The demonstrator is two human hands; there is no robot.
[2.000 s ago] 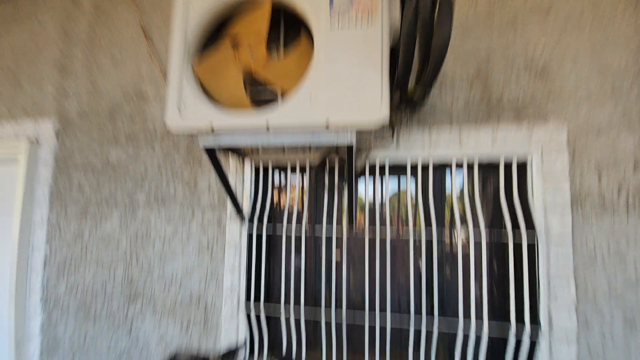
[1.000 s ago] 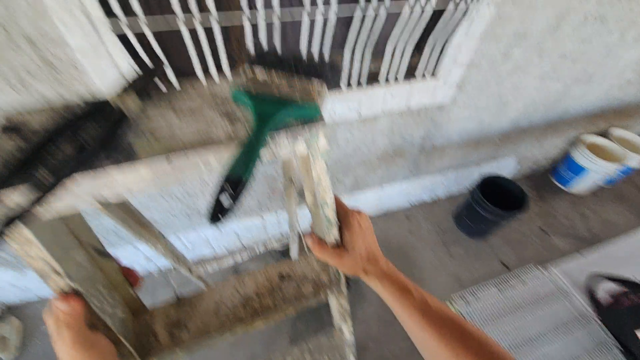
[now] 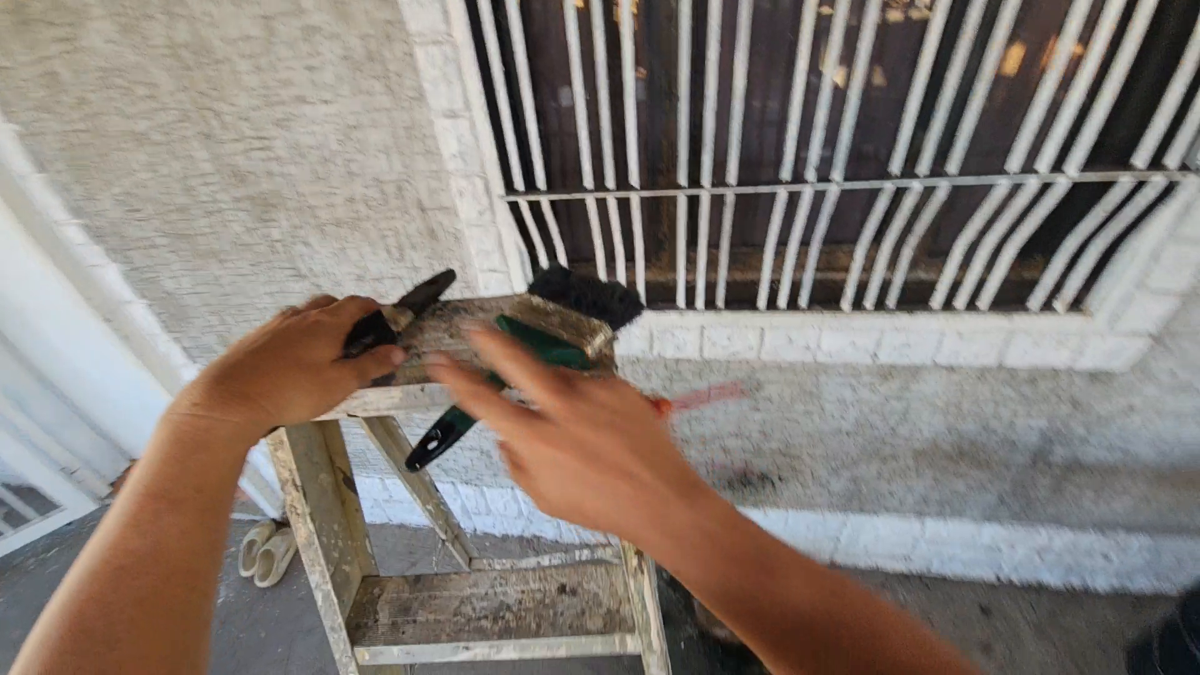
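A paint-spattered stepladder (image 3: 492, 614) stands before me, brushes lying on its top. My left hand (image 3: 291, 366) rests at the top's left end, over a dark-handled tool (image 3: 424, 298), perhaps a brush; whether the fingers grip it is hidden. A wide paintbrush with a green and black handle (image 3: 442, 439) lies across the top, its dark bristles (image 3: 586, 298) toward the wall. My right hand (image 3: 572, 422) is over that handle, blurred, with its fingers spread and the thumb side partly hidden.
Behind the ladder is a rough wall (image 3: 281, 169) with a barred window (image 3: 806, 187). A white door frame (image 3: 66, 309) stands at the left, light clogs (image 3: 267, 553) on the floor. A dark container (image 3: 1167, 633) is at the lower right edge.
My hands have gone from the ladder's side rails up to its top, the left over the dark tool, the right over the green brush. The view has swung noticeably.
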